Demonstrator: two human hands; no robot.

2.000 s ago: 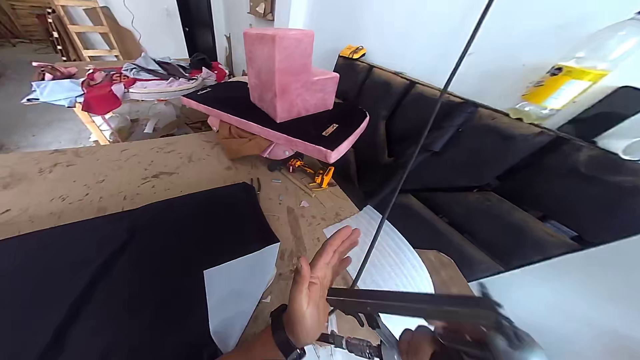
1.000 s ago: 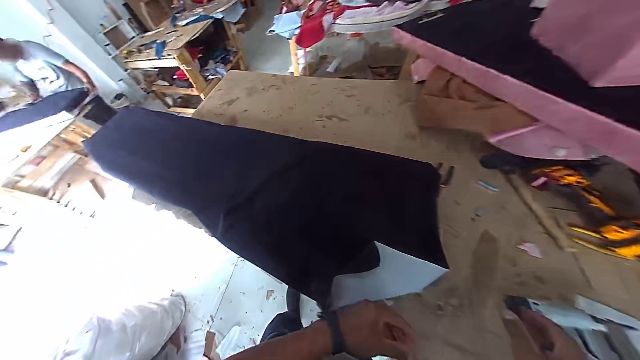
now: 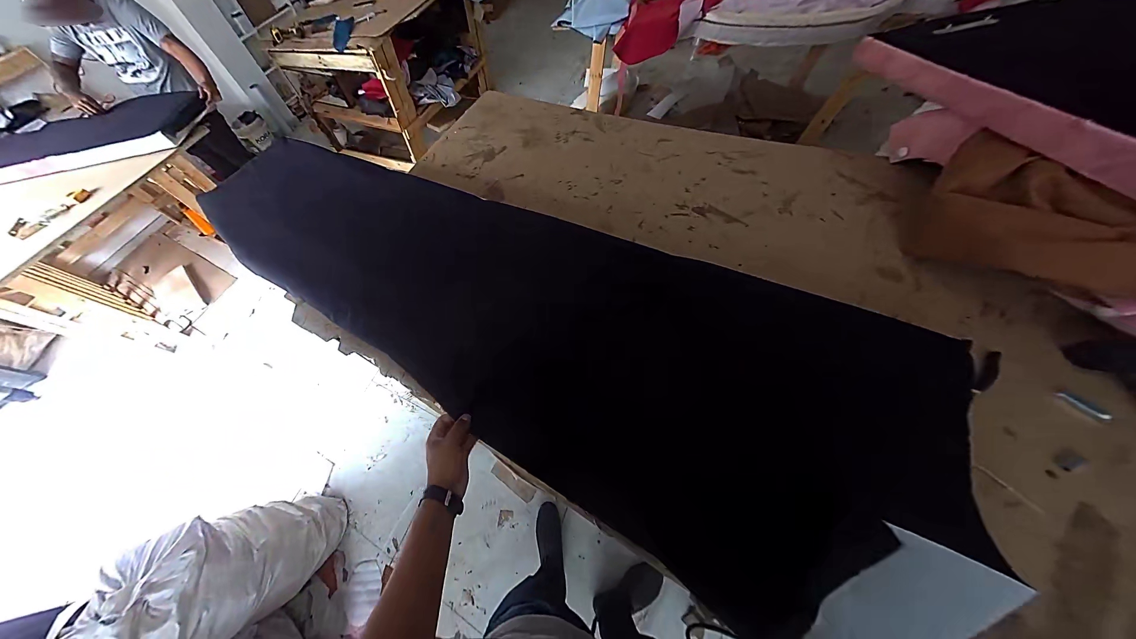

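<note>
A long piece of black fabric (image 3: pixel 621 355) lies over the wooden worktable (image 3: pixel 710 191), with its near side at the table's front edge. My left hand (image 3: pixel 451 448), a dark band on its wrist, pinches that near edge between thumb and fingers. At the lower right corner the fabric is folded back, and a pale grey-white piece (image 3: pixel 932 590) shows there. My right hand is out of the frame.
A co-worker (image 3: pixel 133 53) stands at another table at the upper left, hands on dark fabric. A filled white sack (image 3: pixel 213 568) is on the floor at the lower left. Brown fabric (image 3: pixel 1021 213) and a pink-edged black panel (image 3: pixel 994 89) are at the right.
My left hand has moved left along the fabric's near edge and now grips it. My right hand, seen at the lower right one second ago, has left the view. The view has swung left.
</note>
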